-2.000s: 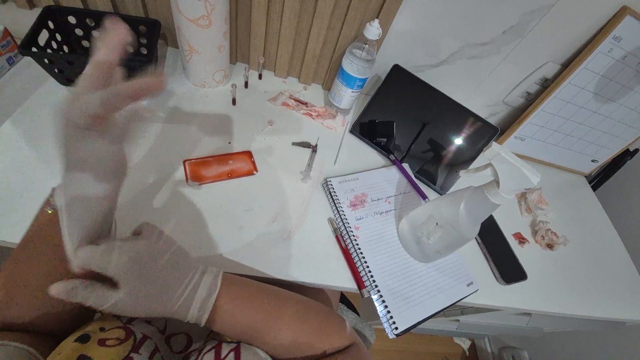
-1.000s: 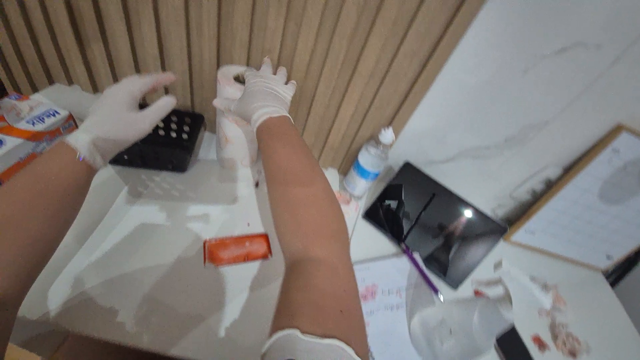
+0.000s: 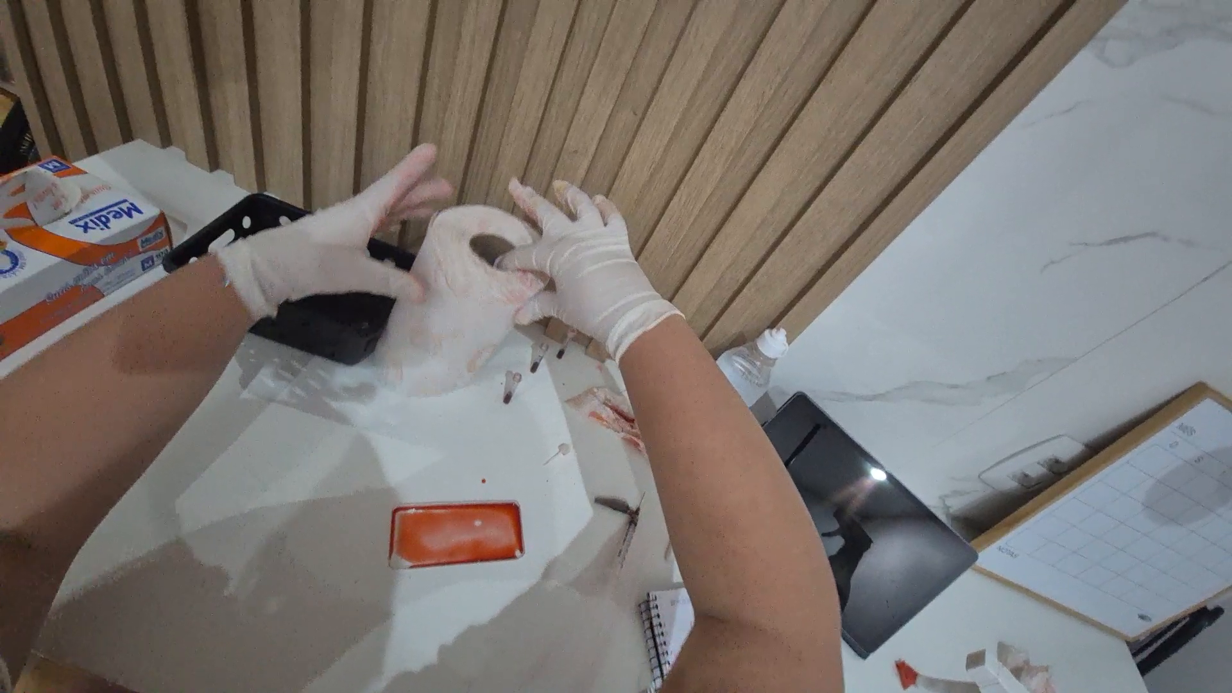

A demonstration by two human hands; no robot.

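A roll of printed paper towel [image 3: 448,308] stands against the slatted wall, its hollow core facing up. My left hand [image 3: 337,241], in a pale glove, is at the roll's left side, thumb at the paper and fingers spread. My gloved right hand [image 3: 582,265] rests on the roll's upper right edge with fingers apart. Nearer on the white table lies a shallow rectangular tray of orange-red material [image 3: 457,534]. Small tubes with dark tips [image 3: 511,387] stand right of the roll's base. A stained wipe [image 3: 608,412] and a thin dark-ended tool [image 3: 628,525] lie beneath my right forearm's left side.
A black perforated basket [image 3: 332,322] sits behind my left hand, with a Medix glove box [image 3: 82,245] at far left. To the right are a clear bottle [image 3: 753,364], a black tablet [image 3: 866,529], a spiral notebook [image 3: 664,626] and a framed calendar board [image 3: 1116,539].
Both hands have moved from the table's near left side to the paper roll. Since one second ago, my left hand has come across to the roll's side. The view has shifted.
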